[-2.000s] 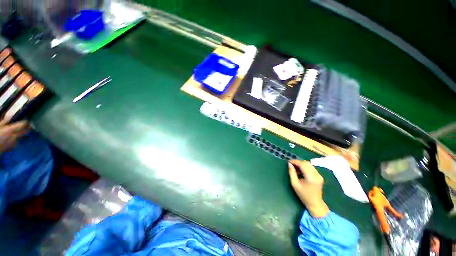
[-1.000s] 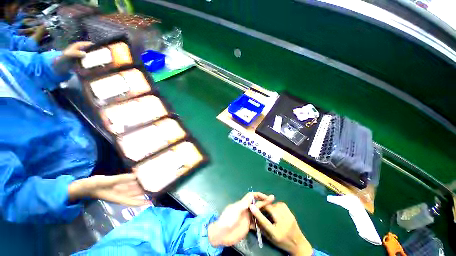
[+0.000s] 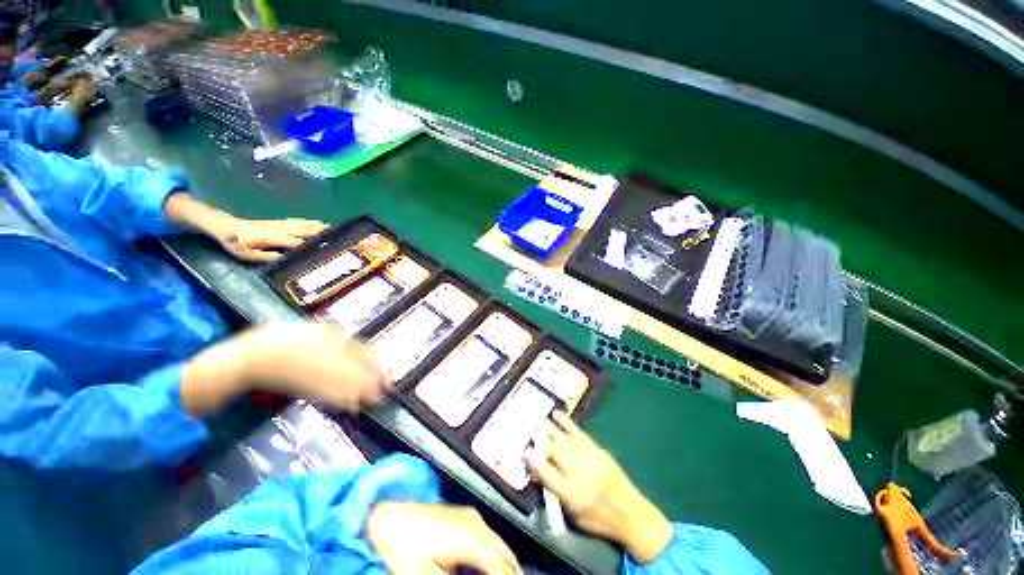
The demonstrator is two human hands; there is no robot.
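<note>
A black phone tray (image 3: pixel 447 436) lies slanted across the bench's near edge. It holds several orange-rimmed phone housings with white rectangles; the leftmost sits askew over its neighbour. My right hand (image 3: pixel 593 485) is at the nearest housing (image 3: pixel 519 425), fingertips on its right side. A thin pale tool, seemingly the tweezers (image 3: pixel 554 512), sticks out below that hand. My left hand (image 3: pixel 444 541) is low in the picture, partly cut off, fingers loosely curled; whether it holds anything is unclear. Two strips of black dots (image 3: pixel 649 363) lie beyond the tray.
Another worker's blurred hand (image 3: pixel 294 365) is at the tray's near side, the other (image 3: pixel 264 237) at its far left corner. Behind are a blue parts bin (image 3: pixel 540 220) and a black supply tray (image 3: pixel 629 274) with stacked carrier sheets (image 3: pixel 786 294). An orange air gun (image 3: pixel 904 526) lies right.
The other worker has set the phone tray down in front of me. My hands, together a second ago around the tweezers, are now apart, the right one on the nearest housing.
</note>
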